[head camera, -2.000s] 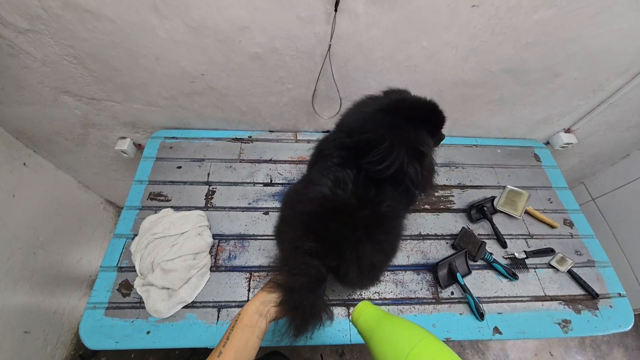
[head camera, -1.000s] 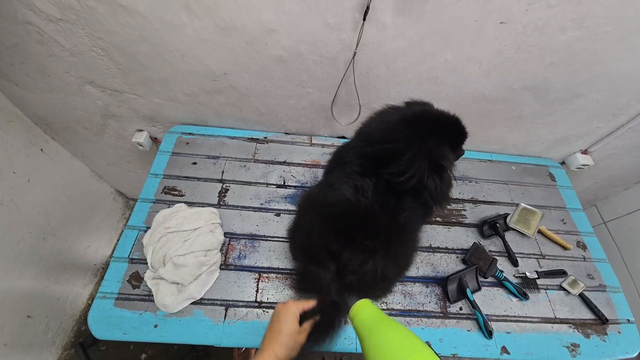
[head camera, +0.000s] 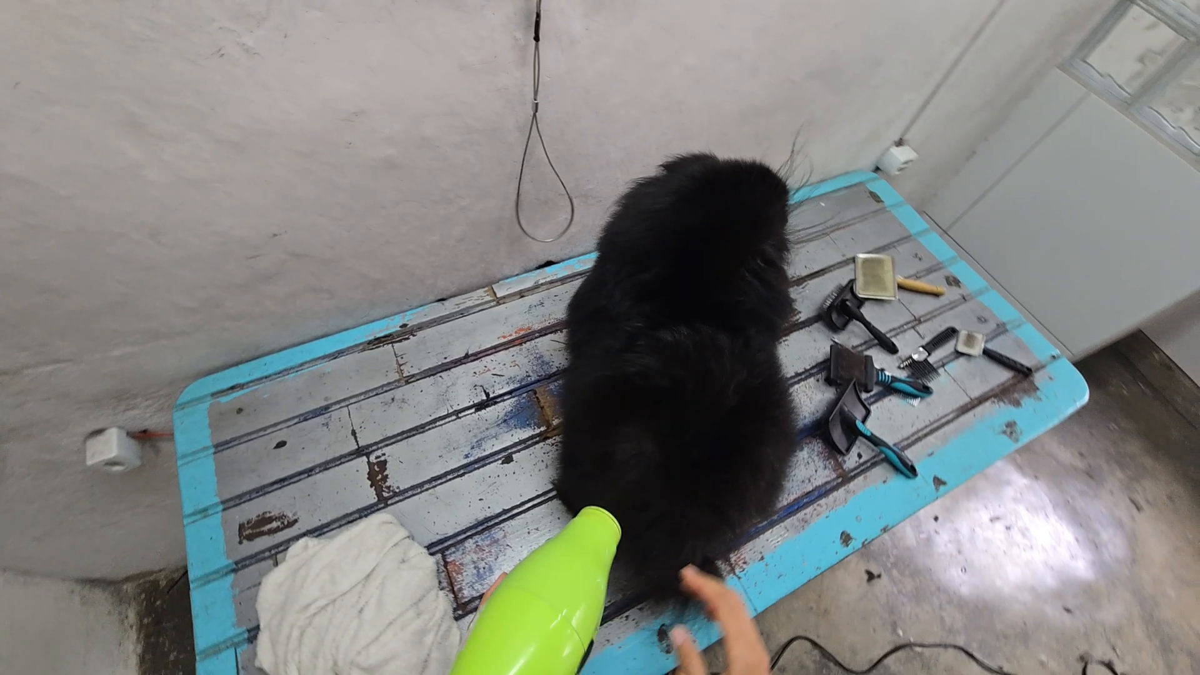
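Note:
A fluffy black dog (head camera: 680, 375) is on the slatted table with its back to me; its face is hidden. A lime-green hair dryer (head camera: 548, 600) points its nozzle at the dog's rear. Only a little of my left hand (head camera: 492, 589) shows beside the dryer, which it appears to hold; the handle is out of sight. At the dog's rear, near the table's front edge, my right hand (head camera: 722, 623) has its fingers apart, one fingertip against the fur. A crumpled white towel (head camera: 356, 600) lies left of the dryer.
Slicker brushes (head camera: 876, 277), a grooming rake (head camera: 923, 356) and several other brushes lie right of the dog on the blue-edged table (head camera: 1012, 427). A wire loop (head camera: 544, 178) hangs by the wall. A black cable (head camera: 881, 649) runs across the floor.
The green dryer, earlier right of the visible hand, is now left of it and appears to be in my other hand. The dog's head no longer shows in profile. The view has turned.

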